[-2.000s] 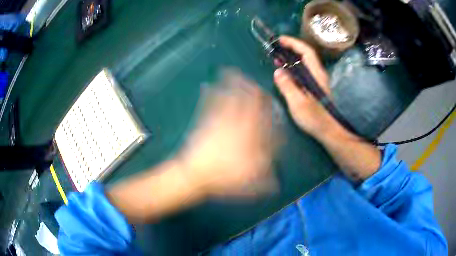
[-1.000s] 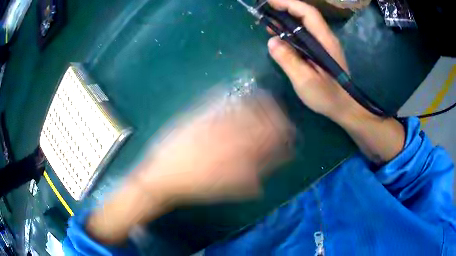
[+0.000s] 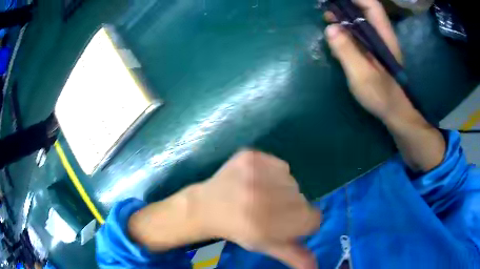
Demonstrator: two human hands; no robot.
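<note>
My right hand [image 3: 368,65] holds the black pen-like soldering iron [image 3: 363,31] at the upper right, its tip end near the top edge of the picture. My left hand [image 3: 258,202] is low in the middle, over the bench's front edge and near my smock, back of the hand up and somewhat blurred. Its fingers are bent downward and partly hidden, so I cannot tell if it holds anything. The component tray [image 3: 102,102] lies on the left and glares nearly blank white.
The green bench [image 3: 226,68] has a glossy streak across it. Yellow tape [image 3: 76,181] and white scraps [image 3: 59,227] lie at lower left. The tip-cleaning pot [image 3: 416,4] is cut off at the top right, beside a shiny packet [image 3: 450,22]. A dark bar [image 3: 26,141] reaches the tray's left side.
My left hand has moved down toward my body, off the middle of the bench. My right hand with the iron sits further right in the picture. The view has shifted, and the tray glares more.
</note>
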